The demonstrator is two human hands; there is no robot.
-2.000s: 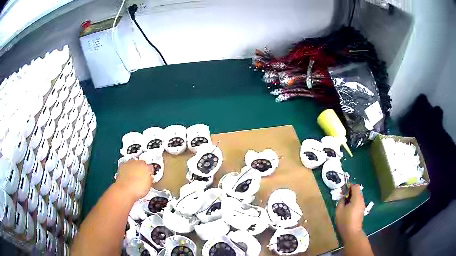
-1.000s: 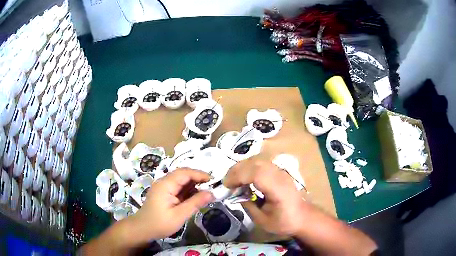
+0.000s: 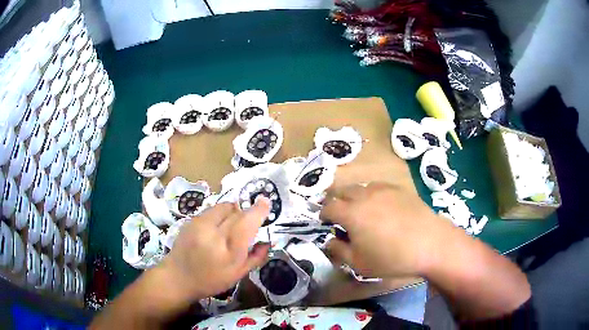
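Note:
My left hand (image 3: 216,248) holds a white camera housing (image 3: 274,177) above the pile, its thumb on the black lamp board with a ring of pale spots. My right hand (image 3: 378,232), blurred, grips slim-jawed pliers (image 3: 303,228), whose metal jaws point left toward the housing's lower rim. The fingers hide most of the handles. Whether the jaws touch the housing, I cannot tell. More white housings lie around and below my hands on the brown cardboard sheet (image 3: 310,115).
Stacked housings (image 3: 45,161) stand tall at left. At right are three housings, small white bits (image 3: 455,209), a yellow bottle (image 3: 436,102) and an open carton of white pieces (image 3: 524,209). Red-black cables (image 3: 394,32) and a dark shiny bag (image 3: 470,67) lie at back right.
A row housing was placed at the left, where my left hand was. Both hands have come together at the front; the held housing now faces up, and the pliers show at its rim.

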